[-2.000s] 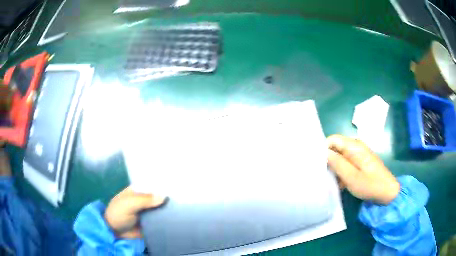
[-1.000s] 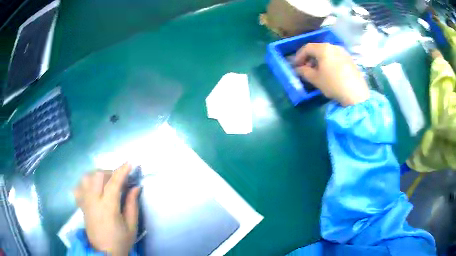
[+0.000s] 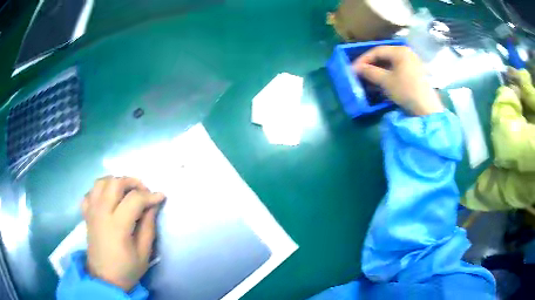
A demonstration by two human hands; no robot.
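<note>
The tablet back cover lies on its white backing sheet at the lower left, with strong glare across its upper part. My left hand rests on its left part, fingers curled; whether it holds something is hidden. My right hand reaches into the blue parts bin at the upper right, thumb and forefinger close together. Dark small parts show partly below it. I cannot tell if a part is between the fingertips.
A ring sheet lies at left, a loose black ring right of it. White paper lies left of the bin, a brown roll behind. A white strip and a person's yellow sleeve are at right. Another cover lies far left.
The cover was held in both hands, then laid down as the view turned right. My right hand moved to the bin and stays there. My left hand stays on the cover.
</note>
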